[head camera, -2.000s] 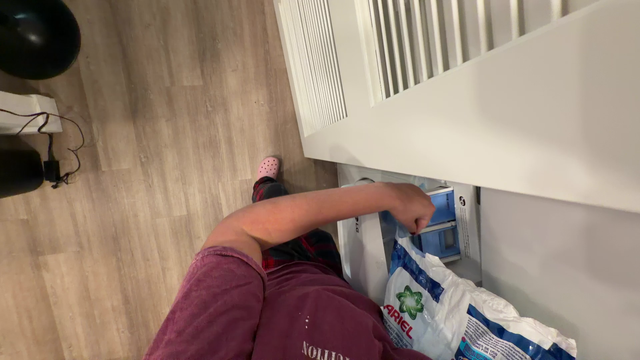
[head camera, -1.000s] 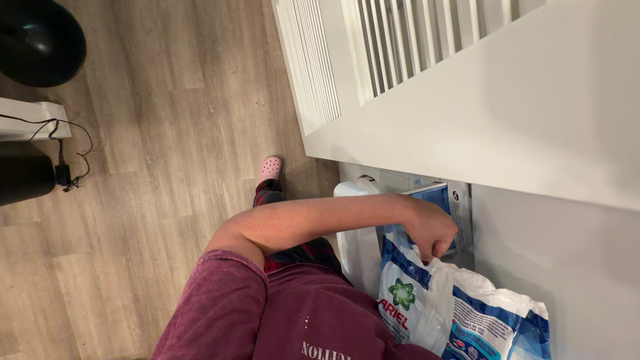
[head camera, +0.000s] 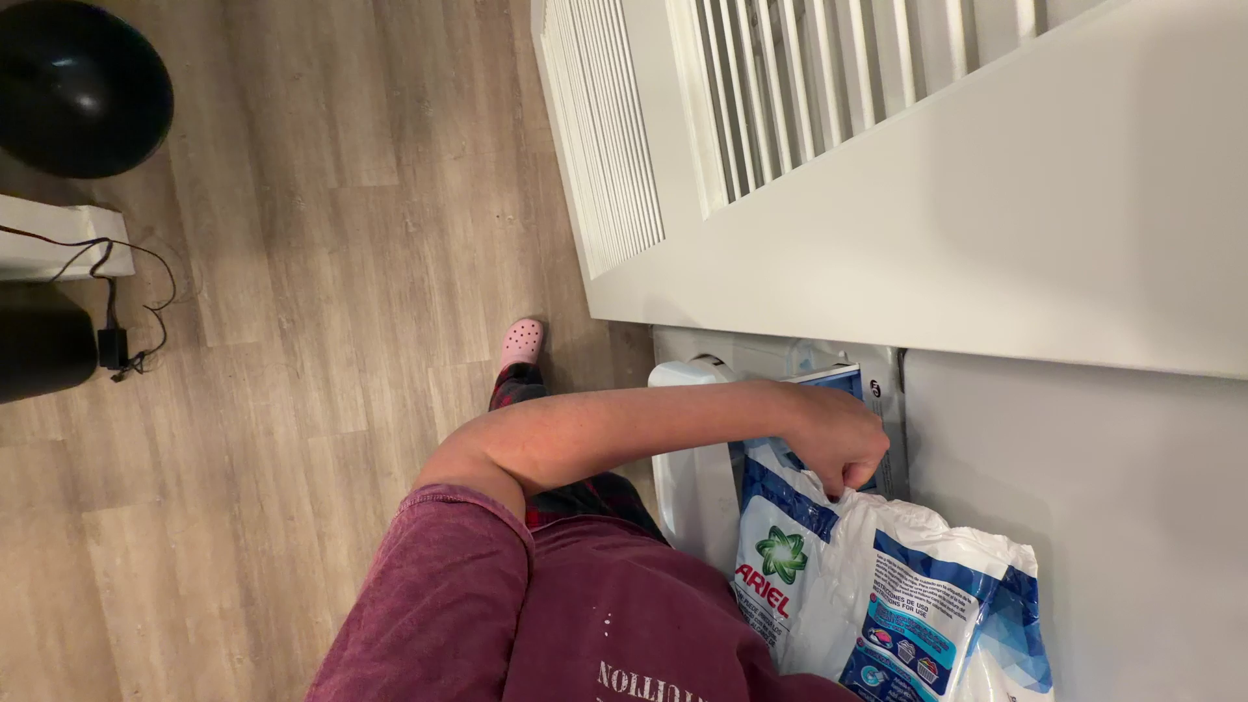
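Note:
My left hand (head camera: 840, 444) reaches across my body from the left, with its curled fingers closed at the crumpled upper edge of a white and blue Ariel detergent bag (head camera: 829, 575). My right hand is out of view; a bit of maroon sleeve shows at the bottom edge, beside the bag. Behind my left hand is the blue inside of a pulled-out washing machine detergent drawer (head camera: 840, 380), mostly covered by the hand and the bag. To its left is the white, rounded drawer front (head camera: 690, 468). The inside of the bag cannot be seen.
A white louvered door (head camera: 877, 224) stands across the upper right, close above the drawer. A pale appliance surface (head camera: 1121, 507) lies at the right. Pink clog (head camera: 524, 341) on the wood floor (head camera: 292, 390); black balloon-like ball (head camera: 83, 88) and cables (head camera: 112, 341) at far left.
My left hand has moved down from over the blue drawer to the upper edge of the detergent bag. The bag's top has shifted and now covers more of the drawer.

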